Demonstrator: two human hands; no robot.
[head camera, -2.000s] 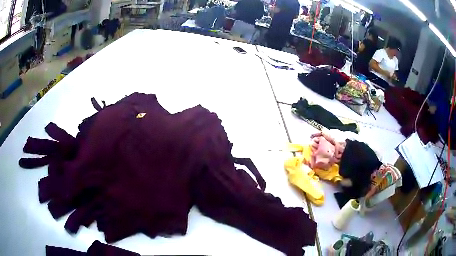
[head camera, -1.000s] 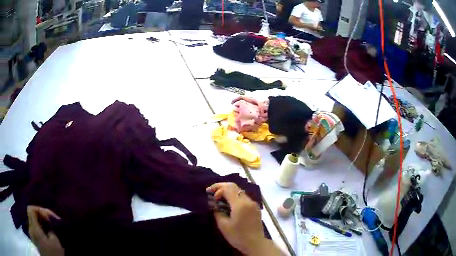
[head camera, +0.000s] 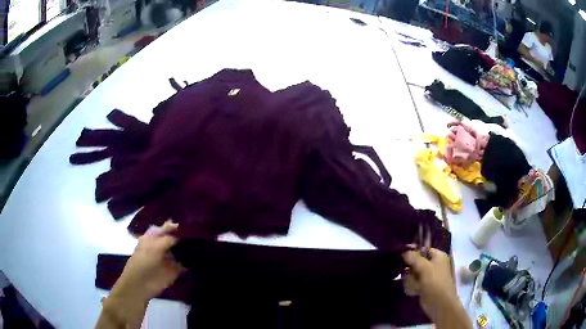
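Note:
A dark maroon top (head camera: 289, 276) lies nearest me at the bottom of the view, a small gold ornament (head camera: 284, 302) at its lower centre. My left hand (head camera: 154, 260) pinches its upper edge at the left. My right hand (head camera: 427, 273) holds the same edge at the right, with thin pale blades of thread snips (head camera: 424, 235) standing up from the fingers. The edge is stretched straight between both hands. Farther up lies a pile of maroon tops (head camera: 238, 154), sleeves fanned out at left and a gold ornament near its top.
A white worktable (head camera: 58, 212) carries everything. At right are a yellow, pink and black fabric bundle (head camera: 466, 151), a thread cone (head camera: 487, 226), tool clutter (head camera: 507, 279) and paper sheets (head camera: 570, 164). A dark garment (head camera: 462, 101) lies beyond. A person (head camera: 536, 48) is at far right.
Both hands have come into view since the oldest frame and now stretch the near top's edge. The snips' blades now show upright. The view has swung right, then back left.

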